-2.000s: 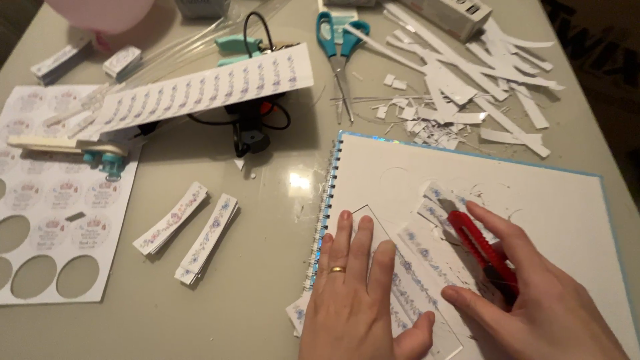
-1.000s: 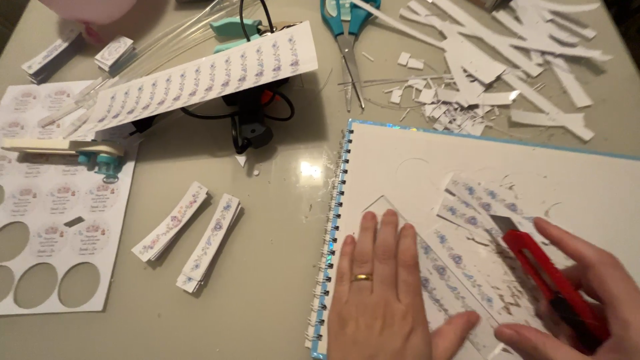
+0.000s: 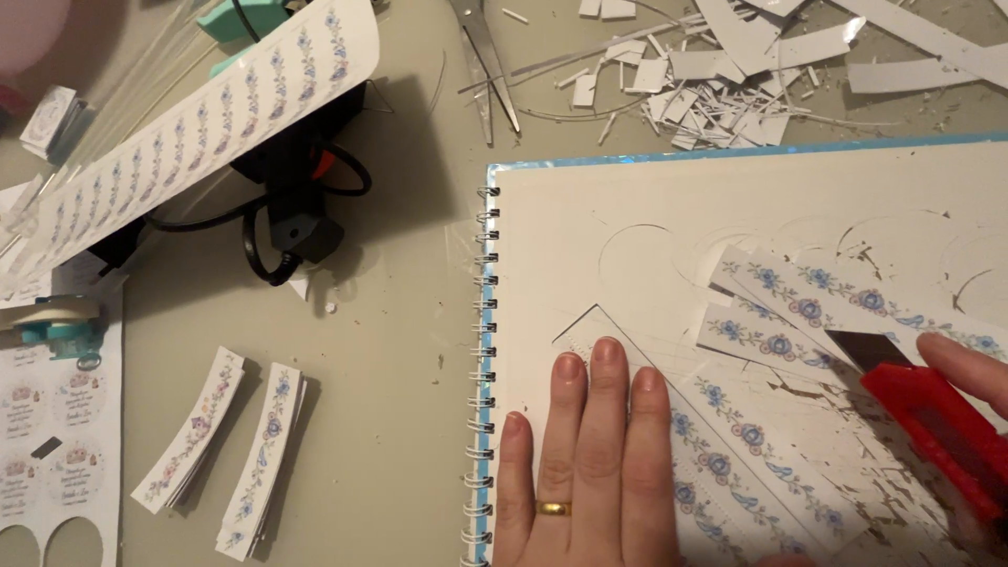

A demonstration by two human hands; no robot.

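My left hand point(image 3: 594, 465) lies flat, fingers spread a little, pressing a clear ruler-like sheet over floral-printed paper point(image 3: 717, 465) on the spiral-bound notebook point(image 3: 567, 228). At the right edge my right hand point(image 3: 965, 378), partly out of view, holds a red utility knife point(image 3: 929, 433) with its dark blade out, over several cut floral strips point(image 3: 811, 307). The notebook page bears cut marks and curved scores.
Left of the notebook lie two stacks of floral strips point(image 3: 193, 433) point(image 3: 264, 457). Behind are scissors point(image 3: 484, 71), paper scraps point(image 3: 709, 94), a long printed strip point(image 3: 213, 118) over a black cabled device point(image 3: 303, 213), a tape dispenser point(image 3: 59, 327) and a sheet of round labels point(image 3: 63, 433).
The right hand with the knife has moved right, away from the left hand. The left hand stays pressed on the clear sheet. The view has shifted closer.
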